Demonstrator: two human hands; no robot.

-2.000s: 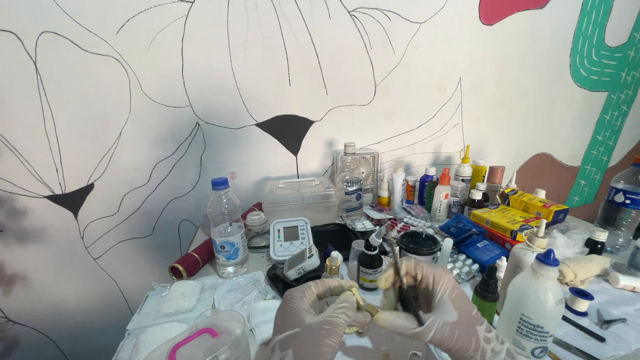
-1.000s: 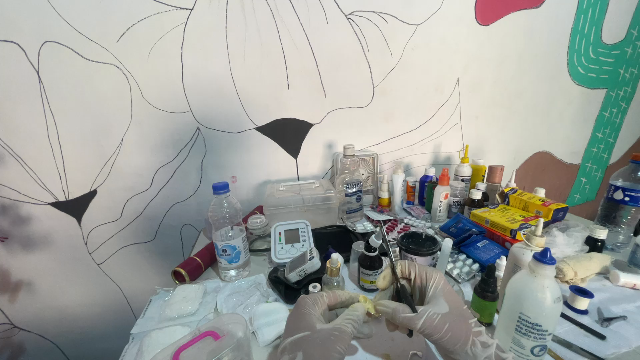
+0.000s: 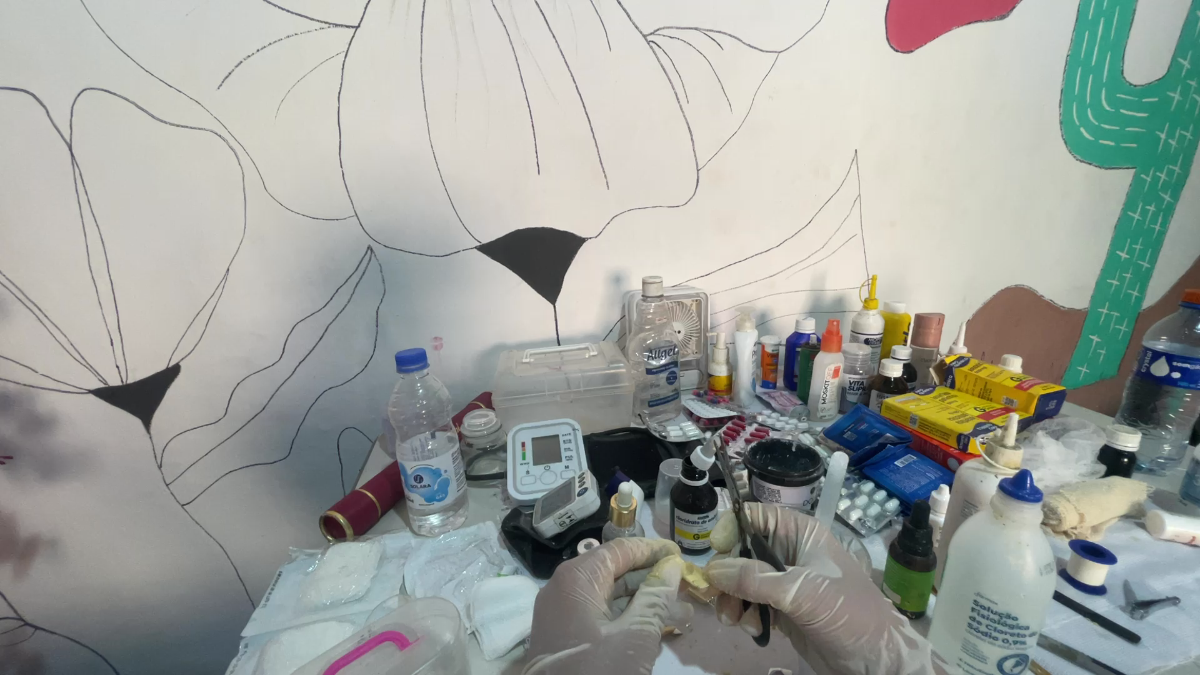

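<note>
My left hand (image 3: 609, 605), in a pale translucent glove, pinches a small soft yellowish piece (image 3: 692, 574) between thumb and fingers at the bottom centre. My right hand (image 3: 811, 581), gloved likewise, has thumb and fingertips on the other side of that piece. Dark-handled scissors (image 3: 759, 544) are held in my right hand, blades pointing up. Just beyond the hands stand a dark dropper bottle (image 3: 694, 506) with a white tip, a small clear dropper bottle (image 3: 622, 514) and a black open tub (image 3: 786, 469). What the piece is made of, I cannot tell.
Left lie a blood pressure monitor (image 3: 547, 457), a water bottle (image 3: 429, 450), gauze packs (image 3: 342, 570) and a clear box with a pink handle (image 3: 375, 647). Right are a saline bottle (image 3: 994, 581), a green-labelled bottle (image 3: 909, 562), a tape spool (image 3: 1087, 566) and metal tools. Medicine boxes (image 3: 947, 417) and bottles stand behind.
Both hands stay close together at the bottom centre, with small shifts of the fingers around the yellowish piece. The scissors remain upright in my right hand.
</note>
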